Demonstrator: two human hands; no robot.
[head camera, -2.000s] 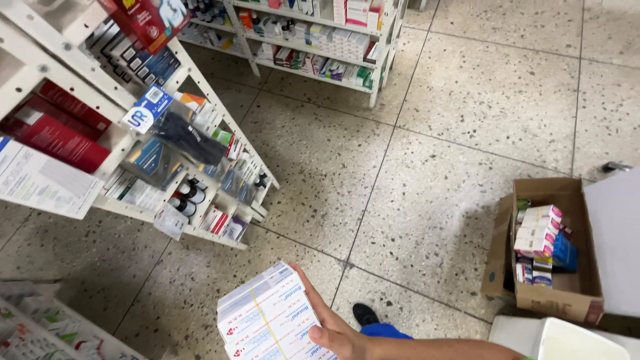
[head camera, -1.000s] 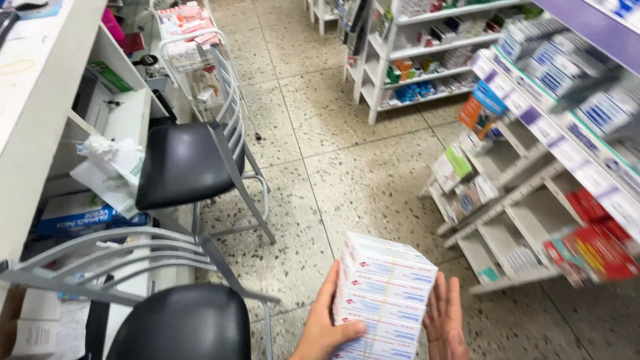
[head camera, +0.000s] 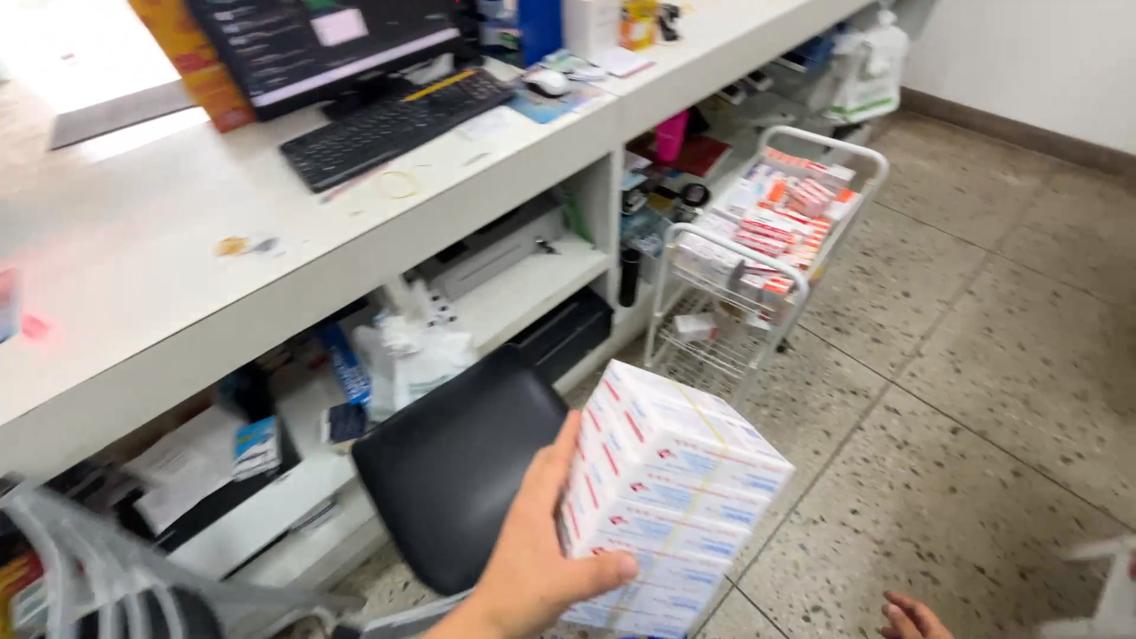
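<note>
My left hand (head camera: 550, 541) grips a banded stack of white medicine boxes (head camera: 679, 506) from its left side, thumb across the front. The boxes bear blue and red print, and a thin yellow band runs round them. The stack is held tilted above the floor, in front of a black chair seat (head camera: 466, 461). At the bottom right edge, my right hand (head camera: 912, 617) shows only its fingertips, apart from the boxes; the rest of it is out of view.
A white counter (head camera: 177, 293) runs along the left with a monitor (head camera: 337, 44), a keyboard (head camera: 399, 124) and a mouse (head camera: 546, 82). Shelves below hold papers and bags. A white wire cart (head camera: 803, 297) with medicine boxes stands beyond the chair. Another chair's metal back (head camera: 133, 559) is at lower left.
The view has swung round from shelving to the counter. My right hand was open beside the stack one second ago and is now away from it at the edge. My left hand still holds the stack.
</note>
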